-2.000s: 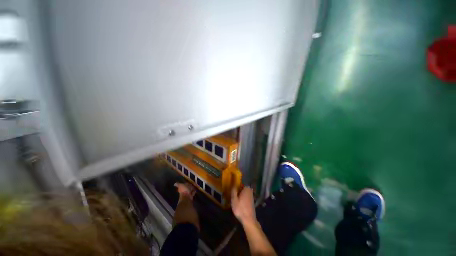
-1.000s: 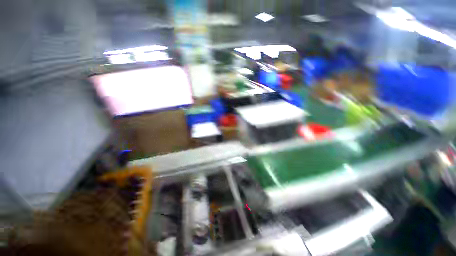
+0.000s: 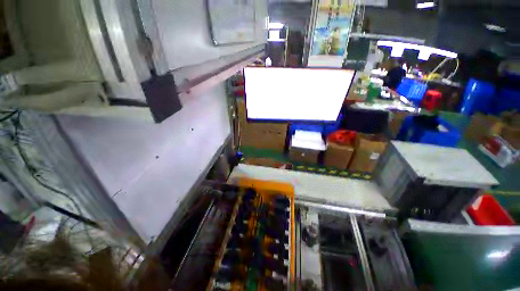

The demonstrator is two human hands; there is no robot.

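Note:
An orange test fixture point(image 3: 266, 185) lies lengthwise on dark metal rails at the lower middle, its near end cut off by the picture's edge. Two rows of small black adapters point(image 3: 277, 248) sit in its slots, with black cords between the rows. A green strip point(image 3: 255, 250) shows in places along the fixture's centre. Neither of my hands is in the picture.
The grey-white machine panel point(image 3: 154, 153) stands at left. A bright monitor point(image 3: 297, 94) is ahead. Metal rails point(image 3: 360, 244) run right of the fixture. The green belt conveyor point(image 3: 473, 258) is at lower right, with a metal cabinet point(image 3: 442, 163) behind it. Cardboard boxes stand beyond.
The view has risen from the lower opening with the empty fixture to the work level. Both hands, seen at that fixture earlier, are out of view. The loaded fixture now shows near the middle.

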